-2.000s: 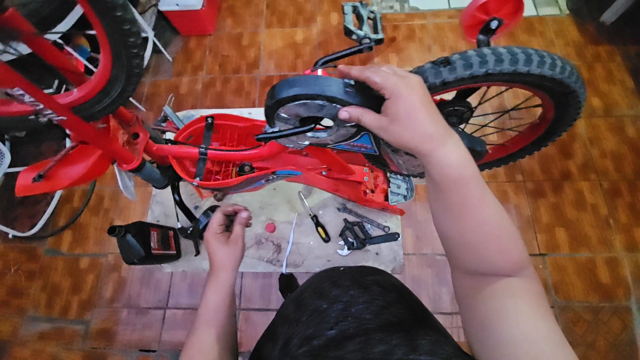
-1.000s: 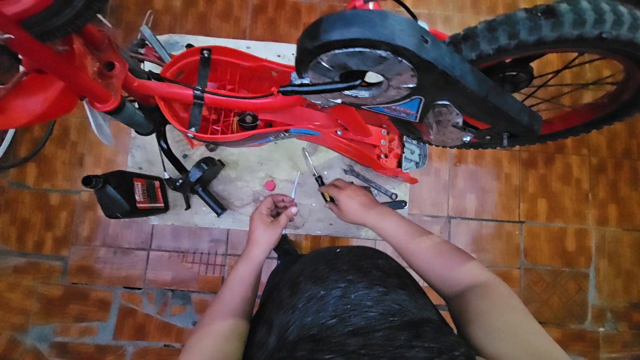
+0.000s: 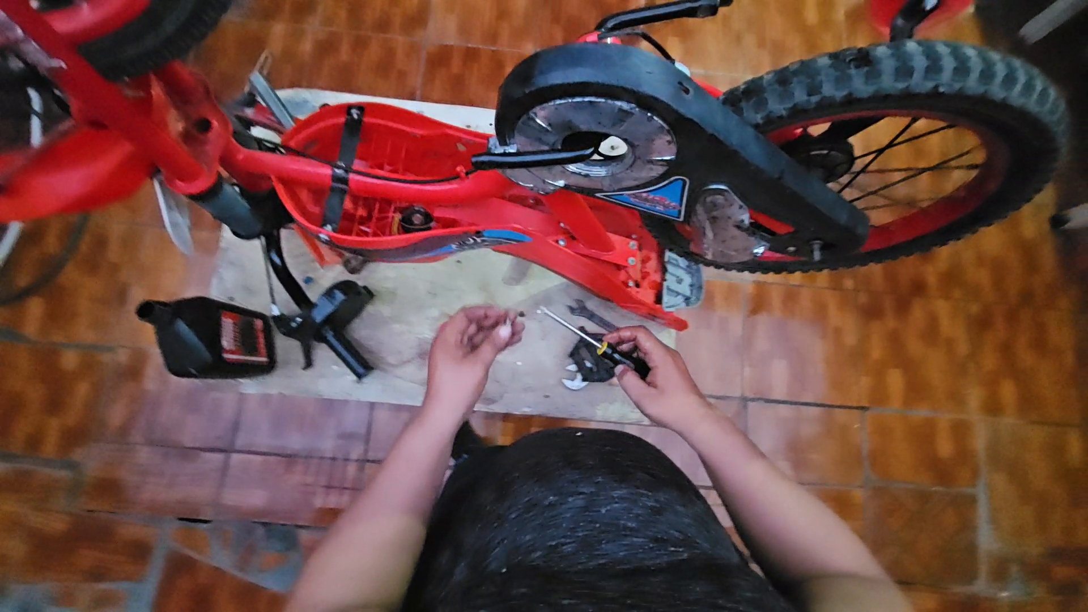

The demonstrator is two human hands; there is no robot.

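Observation:
My right hand (image 3: 659, 374) is closed on the black and yellow handle of a screwdriver (image 3: 578, 327), whose shaft points up and left toward my other hand. Between the thumb and fingers of my left hand (image 3: 476, 340) is a small dark piece, perhaps a screw. Beyond both hands lies a red child's bicycle, upside down, with a black chain guard (image 3: 722, 136), a crank arm (image 3: 531, 159) and a knobby rear tire (image 3: 884, 72). Wrenches (image 3: 591, 314) lie on the sheet just past the screwdriver, and a dark tool with a metal jaw (image 3: 578, 376) is partly behind it.
A black bottle (image 3: 200, 336) with a red label lies at the left, beside the handlebar grip and brake lever (image 3: 327, 327). A pale, stained sheet (image 3: 391, 374) lies under the bicycle on brown floor tiles. The front wheel (image 3: 161, 34) is at the upper left.
My right hand has gone from the chain guard to the screwdriver, which lay on the sheet two seconds ago and is now lifted. My left hand has moved right, nearer the screwdriver's tip.

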